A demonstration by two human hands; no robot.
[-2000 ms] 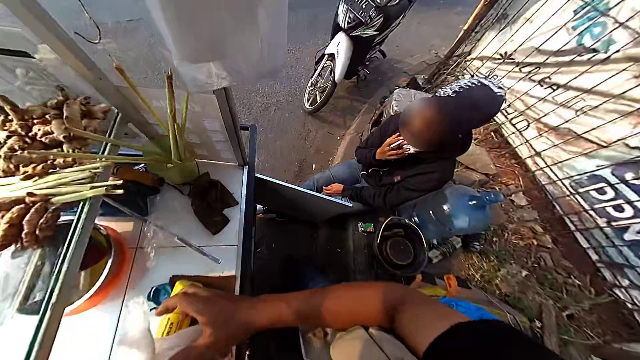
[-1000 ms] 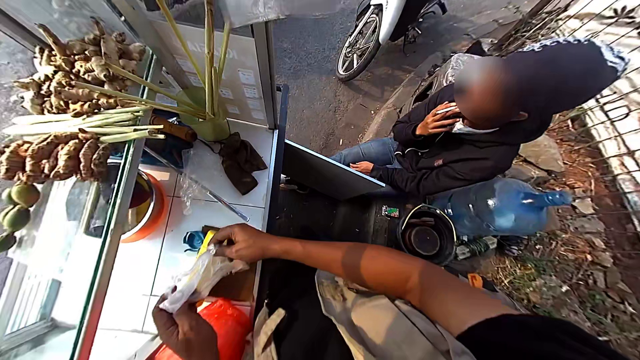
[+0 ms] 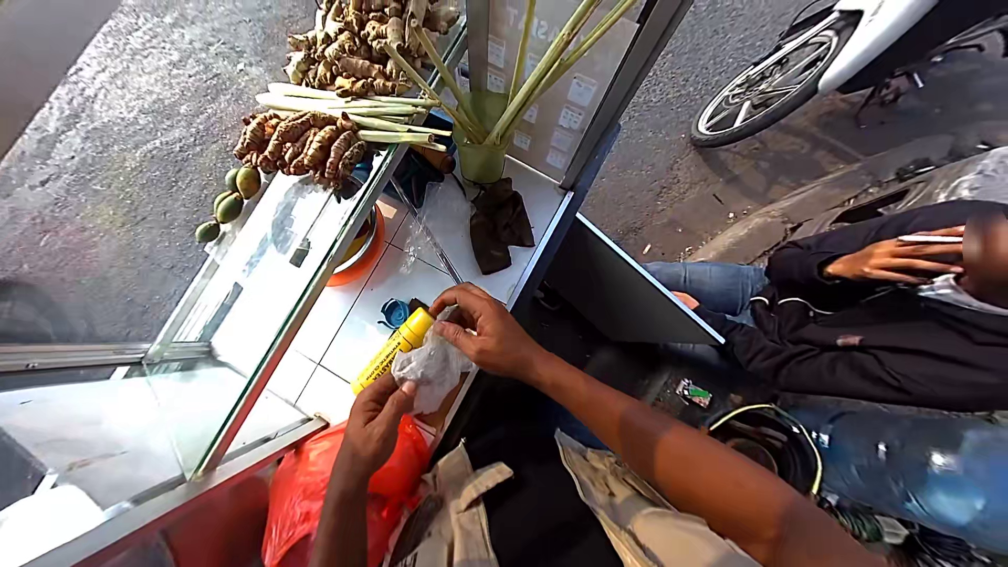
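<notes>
My left hand [image 3: 376, 421] pinches the lower left edge of a crumpled translucent plastic bag [image 3: 431, 368]. Fingers of my right hand [image 3: 490, 335] grip the bag's upper right part. Just behind the bag, on the white tiled counter [image 3: 331, 335], lies a yellow cylindrical container [image 3: 398, 346] bearing print. A small blue plastic ring-like item [image 3: 394, 313] is beside its capped end. Below my left hand hangs a red plastic bag [image 3: 315, 488]. What the translucent bag contains, if anything, cannot be made out.
Glass panels edge the counter. Ginger-like roots [image 3: 303, 146], lemongrass stalks [image 3: 346, 102] and green fruits [image 3: 229, 206] lie on top. A green container [image 3: 482, 157] holds stalks near a dark cloth [image 3: 502, 228]. At right, a seated person [image 3: 850, 315] is beside a large blue bottle [image 3: 921, 472].
Two seconds ago, my right hand was at the yellow container. My left hand has come in clearly, and both hands hold the translucent bag. The view has turned toward the counter.
</notes>
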